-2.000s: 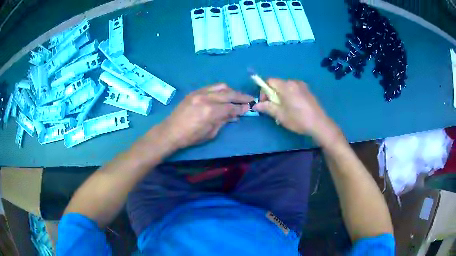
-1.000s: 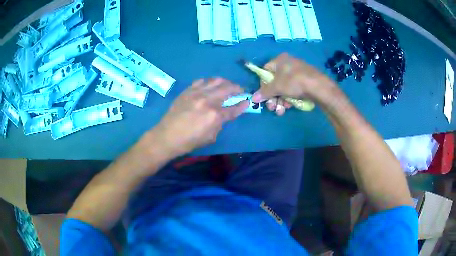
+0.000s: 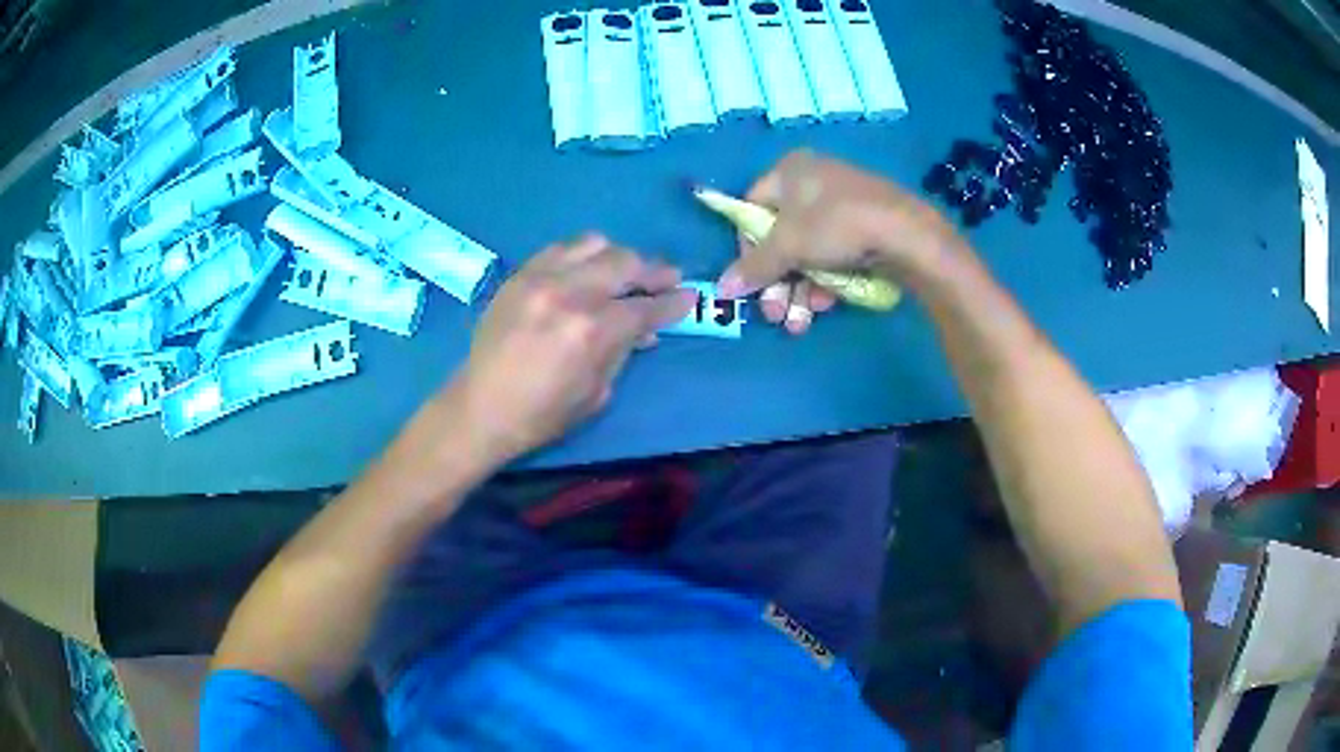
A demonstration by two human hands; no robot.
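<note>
A light-blue housing (image 3: 705,320) lies crosswise on the green bench in front of me, its cut-out end to the right with a small black insert (image 3: 725,310) at it. My left hand (image 3: 566,331) holds the housing's left part, which is hidden under the fingers. My right hand (image 3: 823,235) holds a pointed tool with a pale yellow handle (image 3: 854,287), its dark tip pointing up and left, away from the housing. The right fingertips are at the housing's right end.
Loose housings (image 3: 191,294) lie heaped at the left. Several fitted housings (image 3: 720,66) lie in a row at the far middle. Black inserts (image 3: 1095,147) are piled at the right. A white strip (image 3: 1312,235) lies far right. A white bag (image 3: 1198,434) and a carton (image 3: 52,566) are below the bench.
The right hand has turned the tool, so its handle now lies across the palm. More of the housing's end shows between the hands. The camera view has shifted slightly.
</note>
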